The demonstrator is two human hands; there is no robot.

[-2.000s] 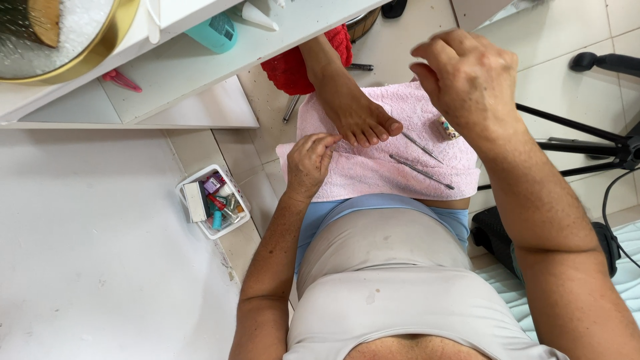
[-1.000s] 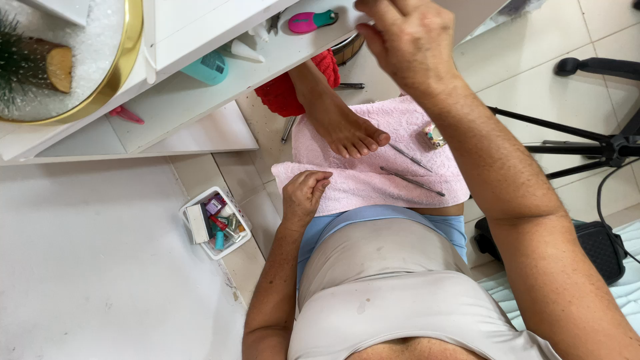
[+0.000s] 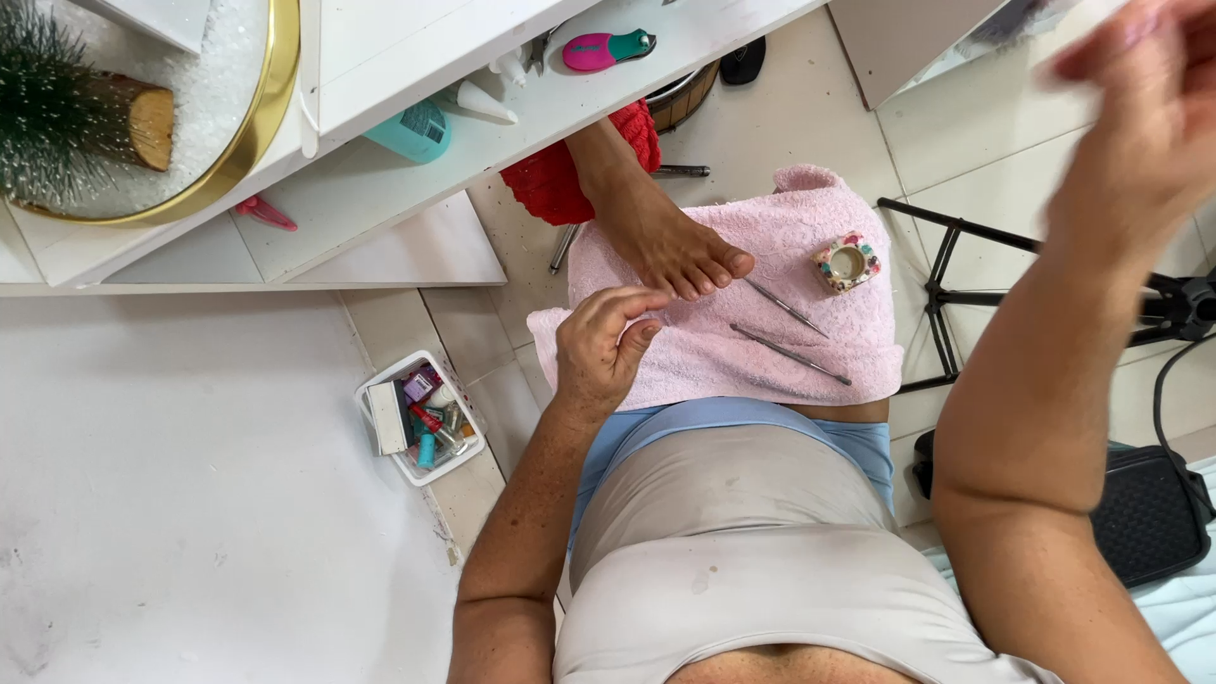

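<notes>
Another person's bare foot (image 3: 665, 237) rests on a pink towel (image 3: 617, 351) spread over my lap. Just below its toes is my left hand (image 3: 608, 347), fingers loosely curled with a gap to the thumb and nothing visible between them. My right hand (image 3: 1140, 123) is raised at the upper right, blurred and cut by the frame edge; whether it holds anything cannot be told. Two slim metal tools lie on the towel: one (image 3: 787, 306) by the big toe, the other (image 3: 790, 353) nearer my waist. A small decorated pot (image 3: 845, 263) sits on the towel's right part.
A white shelf (image 3: 380, 204) at the upper left bears a pink and teal nail clipper (image 3: 608, 49), a teal bottle (image 3: 413, 131) and white-tipped bottles. A white basket (image 3: 418, 475) of nail polish bottles stands at left. Black tripod legs (image 3: 940, 296) and a black case (image 3: 1145, 513) are at right.
My right hand has moved from above the towel to the shelf's edge and then out to the far right. The left hand stays near the toes.
</notes>
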